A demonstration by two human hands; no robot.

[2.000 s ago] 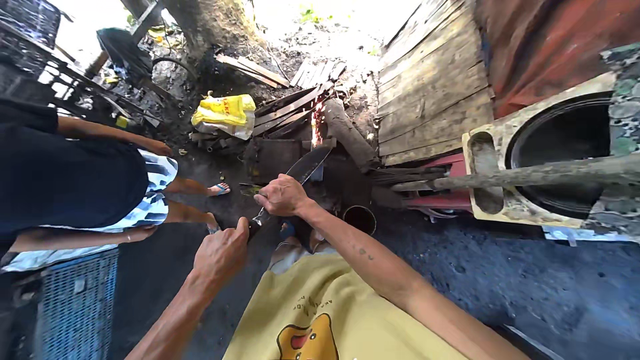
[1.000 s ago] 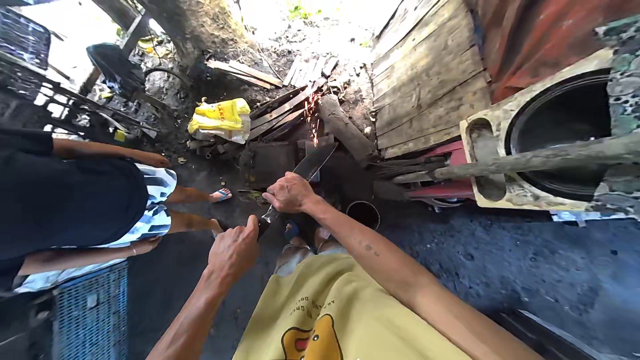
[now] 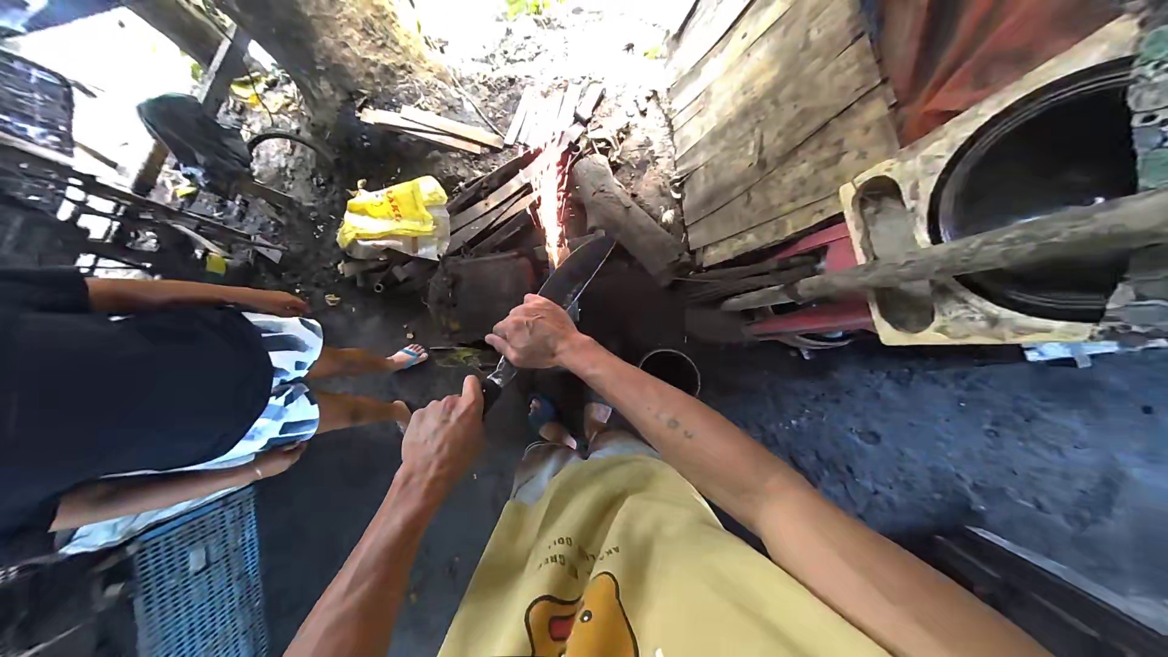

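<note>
A broad dark machete blade (image 3: 584, 266) points up and to the right across the middle of the view. My left hand (image 3: 444, 429) is closed around its dark handle. Farther along, my right hand (image 3: 534, 334) grips the blade near its lower half, fingers wrapped over it. Bright orange-white sparks (image 3: 551, 201) stream upward from behind the blade. What the blade touches there is hidden by it and too dark to tell.
At the left stands a person in a dark shirt (image 3: 137, 392), beside a blue plastic crate (image 3: 201, 570). A yellow sack (image 3: 392, 214), split wood and a log (image 3: 625, 214) lie ahead. A bucket (image 3: 671, 370) is near my feet; a pole (image 3: 1004, 246) crosses a basin at right.
The spark stream has grown much larger and brighter. Both hands keep their hold on the machete.
</note>
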